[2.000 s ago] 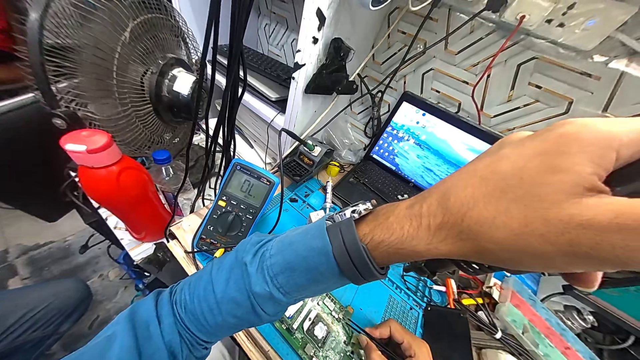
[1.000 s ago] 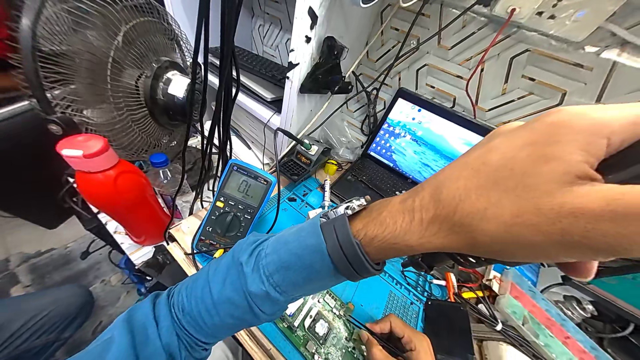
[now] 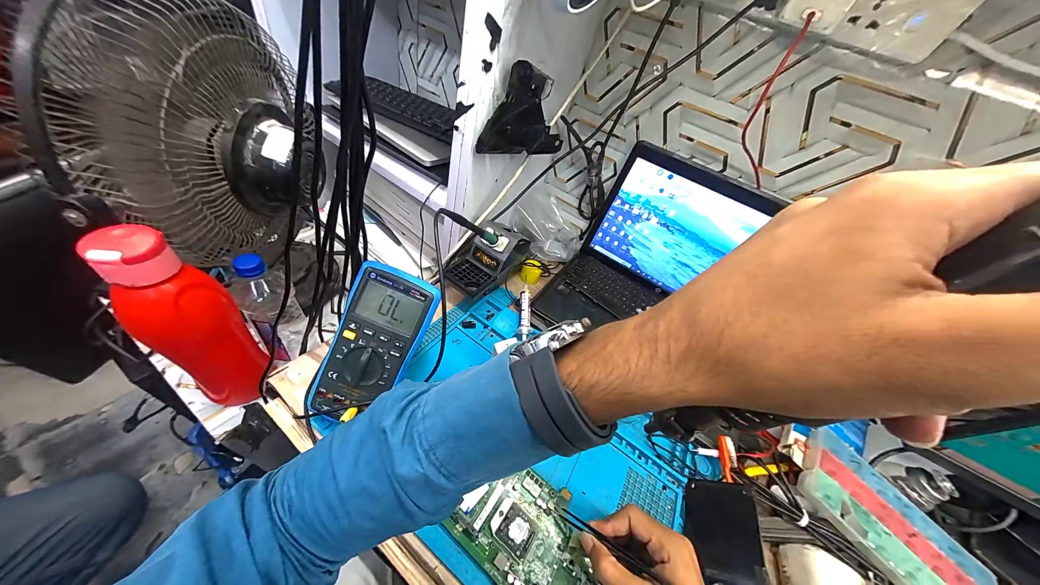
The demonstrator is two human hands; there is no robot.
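Note:
My left hand point(image 3: 853, 301), in a blue sleeve with a dark wristband, reaches across to the right edge, its fingers around a black object that is mostly cut off. At the bottom, my right hand point(image 3: 642, 544) holds slim black tweezers point(image 3: 605, 540), their tips over a green circuit board point(image 3: 520, 532). The board lies on a blue work mat point(image 3: 642, 479), partly hidden under my left forearm. A blue digital multimeter point(image 3: 374, 337) leans at the mat's left, its display lit. A syringe with a yellow cap point(image 3: 526, 305) stands behind my forearm.
A laptop point(image 3: 674, 219) and a soldering station point(image 3: 486, 258) stand behind the mat. A red bottle point(image 3: 179, 317), a fan point(image 3: 162, 122) and hanging black cables point(image 3: 345, 122) are at left. At right lie a black box point(image 3: 723, 528), tangled wires and a plastic organizer point(image 3: 886, 512).

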